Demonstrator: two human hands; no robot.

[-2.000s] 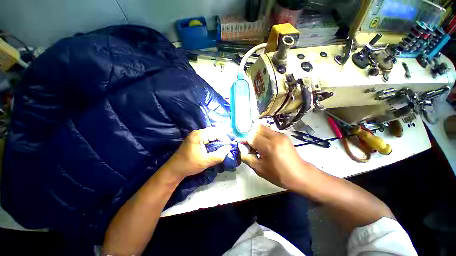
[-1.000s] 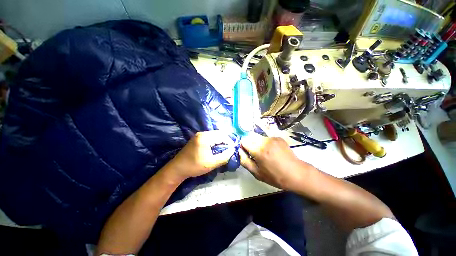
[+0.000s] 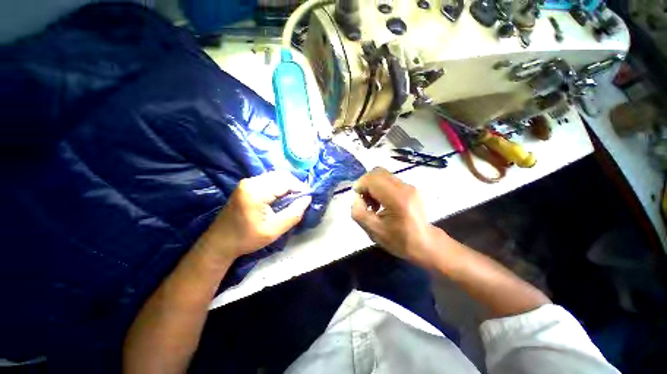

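Note:
The glossy navy puffer jacket point(image 3: 124, 139) covers the left of the white table. My left hand point(image 3: 263, 215) pinches its bunched edge between thumb and fingers, below the lit lamp point(image 3: 294, 113). My right hand point(image 3: 391, 212) is a little to the right, apart from the bunched edge, with its fingers curled together. A thin dark cord point(image 3: 406, 169) runs from near the left fingertips past the right hand toward the tools. The right fingertips are at this cord; their grip on it is partly hidden. Small black snips point(image 3: 420, 158) lie beside the cord.
The cream sewing machine point(image 3: 468, 66) stands at the upper right. A yellow-handled screwdriver point(image 3: 510, 150), orange-brown scissors handles point(image 3: 484, 166) and a pink-red handle point(image 3: 452, 136) lie under its arm. The table's front edge point(image 3: 329, 256) runs below my hands. A blue box point(image 3: 218, 14) is behind.
The view has shifted, so the machine and jacket appear higher and further left. My right hand has moved away from my left hand, leaving a gap with a dark strand across it.

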